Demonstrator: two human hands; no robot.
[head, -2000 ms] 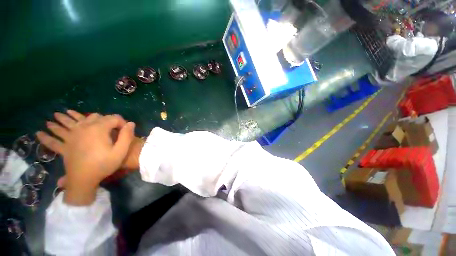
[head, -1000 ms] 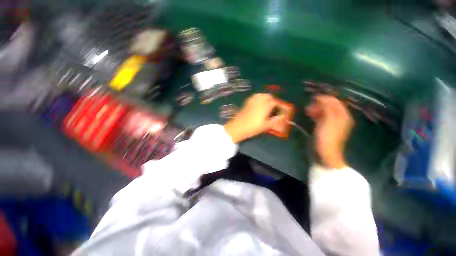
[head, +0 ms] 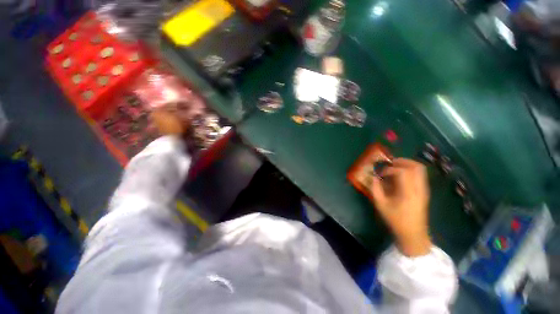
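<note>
My left hand [head: 168, 124] is blurred and lies over the near part of the red parts tray [head: 116, 144], among dark round units in its pockets. Whether its fingers hold a unit cannot be told. My right hand [head: 403, 195] is at the orange-red work pad [head: 361, 174], thumb and forefinger closed around a small dark round unit [head: 381, 167] over the pad's tan centre. A small red part [head: 391, 135] lies just beyond the pad.
A brighter red tray [head: 92, 61] with pale discs adjoins the first. Several round units [head: 332, 112] lie by a white wipe [head: 315, 85] and tan block [head: 332, 65]. More units [head: 446, 165] form a row at right, near the blue control unit [head: 505, 245]. A yellow-labelled black box [head: 198, 22] stands beyond.
The view has swung. My left hand has moved from the pad to the red tray at the left. My right hand has come in from the pad's right side onto the pad.
</note>
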